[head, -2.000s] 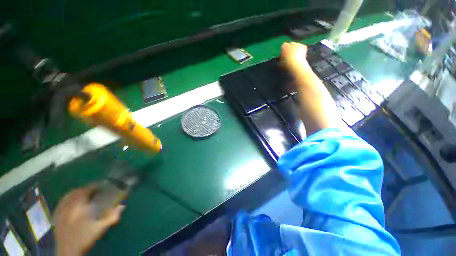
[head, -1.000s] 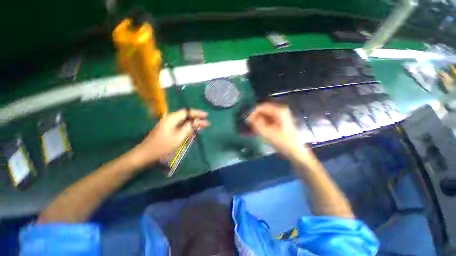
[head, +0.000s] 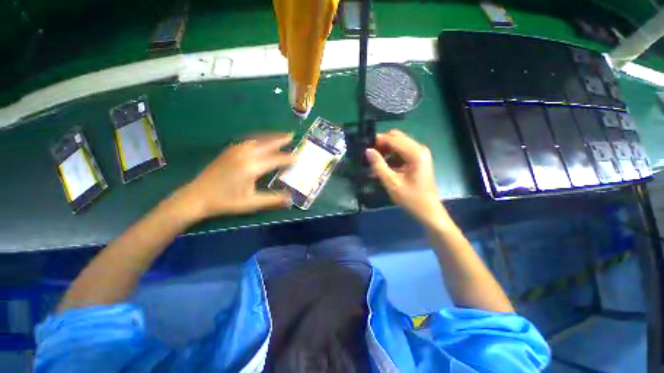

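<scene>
An open-backed phone (head: 311,166) lies tilted on the green mat in front of me, its white battery in the middle and its dark mainboard end pointing away. My left hand (head: 244,175) is at its left side, with fingers around the left edge. My right hand (head: 400,166) is just right of the phone and pinches a small dark cover (head: 360,143) between thumb and fingers. The orange electric screwdriver (head: 304,51) hangs tip down just beyond the phone, and nobody holds it.
Two more phones (head: 136,138) lie at left. The round screw dish (head: 393,89) is beyond my right hand, partly behind a hanging black cable (head: 364,65). A black parts tray (head: 539,142) lies at right. A whitish rail (head: 211,65) crosses behind, with phones on the green surface beyond.
The phone now lies on the mat instead of being held raised in my left hand. My right hand has moved next to it with the dark piece. The view has shifted.
</scene>
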